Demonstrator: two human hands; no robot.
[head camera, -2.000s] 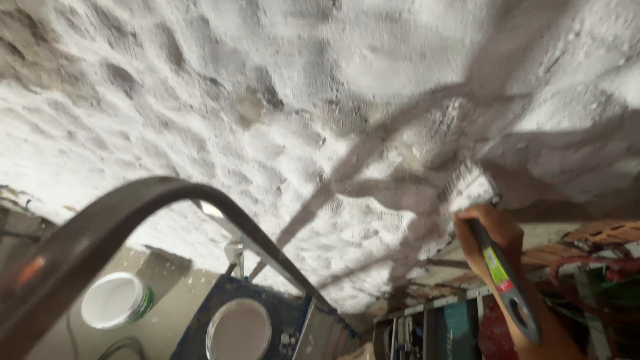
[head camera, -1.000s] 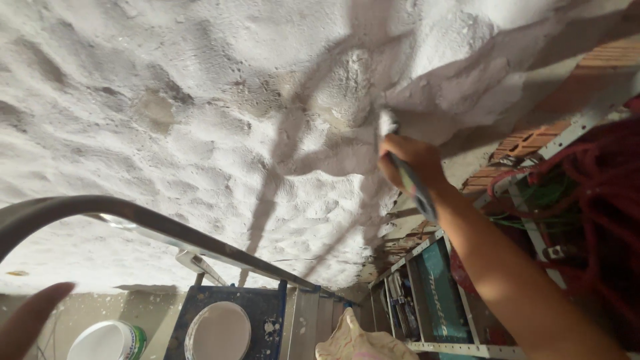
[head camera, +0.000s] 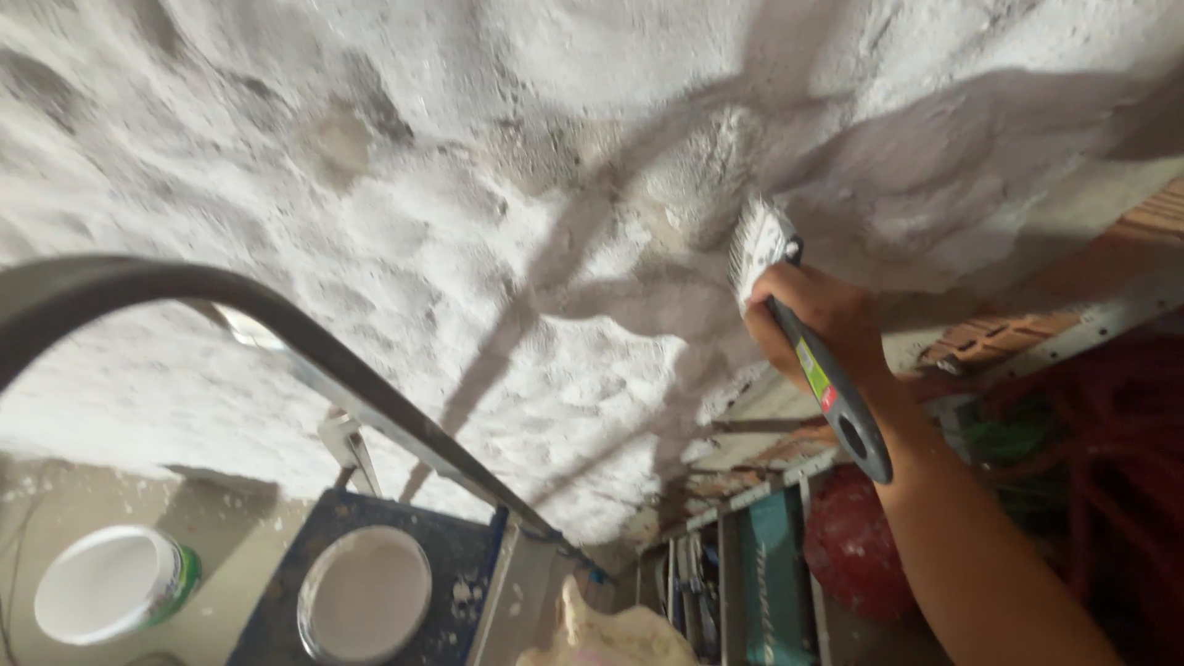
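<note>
My right hand (head camera: 819, 319) grips a wide paintbrush (head camera: 837, 398) with a grey handle close to its ferrule. White paint coats the bristles, which are at the rough, whitewashed stone wall (head camera: 407, 268), beside a rounded stone that looks less covered. Below, a round tub of pale paint (head camera: 365, 592) stands on the dark blue platform of a stepladder (head camera: 453, 527). My left hand is out of the picture.
The ladder's curved grey rail (head camera: 370, 379) crosses the lower left. A white bucket (head camera: 106, 583) stands on the floor. At lower right, metal shelving (head camera: 805, 555) holds a teal case (head camera: 772, 573) and a red rounded object (head camera: 856, 546), near exposed bricks (head camera: 1008, 338).
A blurred hand at the lower left edge one second ago has gone from view. My right hand still holds the brush, its bristles now lower beside the rounded stone. The view has shifted.
</note>
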